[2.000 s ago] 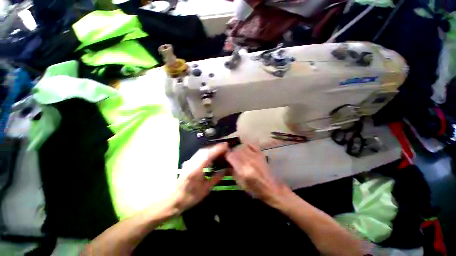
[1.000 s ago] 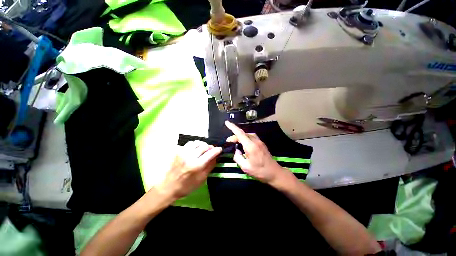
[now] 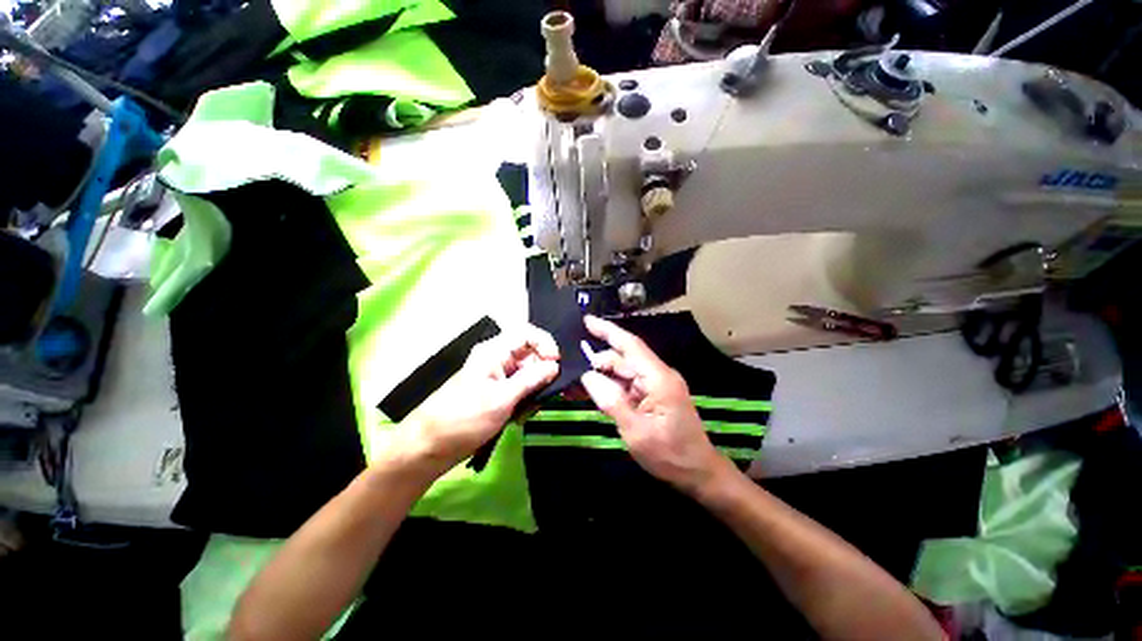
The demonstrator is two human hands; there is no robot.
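A neon green body panel (image 3: pixel 438 282), glaring white in part, lies left of the needle, joined to a black striped panel (image 3: pixel 733 411) under the presser foot (image 3: pixel 586 298). A narrow black strip (image 3: pixel 438 367) lies slantwise on the green, its upper end at my left hand (image 3: pixel 482 394). My left hand pinches black fabric in front of the foot; its fingers hide part of it, and a dark end shows below the hand. My right hand (image 3: pixel 649 407) is just right of it, fingers apart, over the striped panel; no piece shows held in it.
The white sewing machine head (image 3: pixel 802 157) arches over the right side. Reddish-brown snips (image 3: pixel 843 322) and black-handled scissors (image 3: pixel 1006 341) lie on its bed. A large black cloth (image 3: pixel 263 363) and pale green pieces (image 3: pixel 244 157) lie left; pale green cloth (image 3: pixel 1008 526) hangs lower right.
The narrow black strip now lies slanted across the green, left of my left hand. My right hand's fingers have opened and moved slightly away from the left's. The view has shifted slightly.
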